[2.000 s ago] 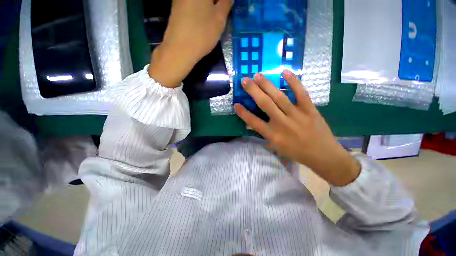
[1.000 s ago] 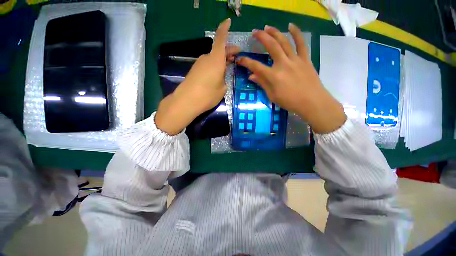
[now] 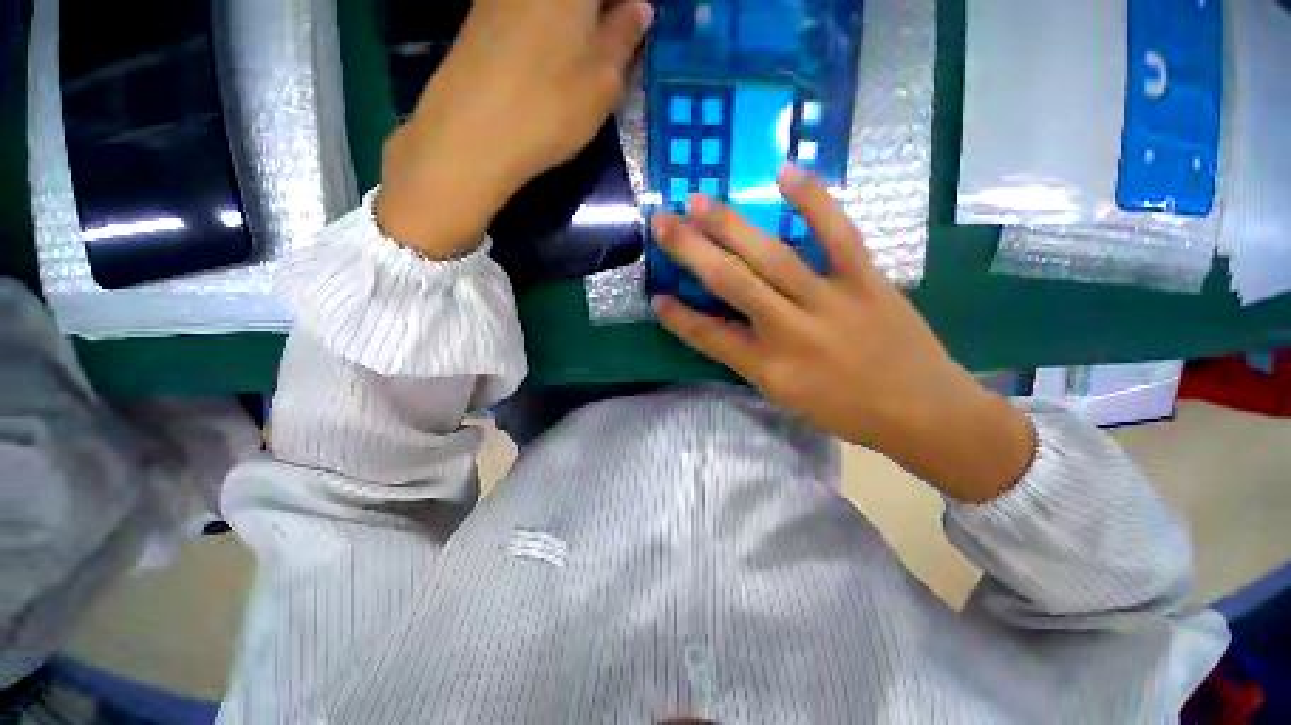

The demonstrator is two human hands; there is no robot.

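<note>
The opened phone body (image 3: 729, 156) lies on a bubble wrap sheet (image 3: 895, 156), its top end cut off by the picture's edge. A translucent blue adhesive sheet (image 3: 762, 121) covers it, with rows of white squares showing through. My right hand (image 3: 807, 305) rests with spread fingertips on the lower part of the blue surface, gripping nothing. My left hand (image 3: 517, 106) is at the upper left edge of the body, partly cut off at the top; whether its fingers hold anything cannot be told. The glossy black screen (image 3: 588, 227) lies beside the body, partly under my left hand and wrist.
A closed black phone (image 3: 156, 142) lies on a stack of bubble bags (image 3: 305, 156) at the left. White sheets (image 3: 1041, 113) and another blue sheet (image 3: 1172, 106) lie at the right on bubble wrap. The green bench edge (image 3: 595, 354) runs below. Part of a person's smock shows at far left.
Since one second ago the view has tilted down toward my lap. My right hand has moved from the body's top end to its lower part. My left hand remains by the upper left edge.
</note>
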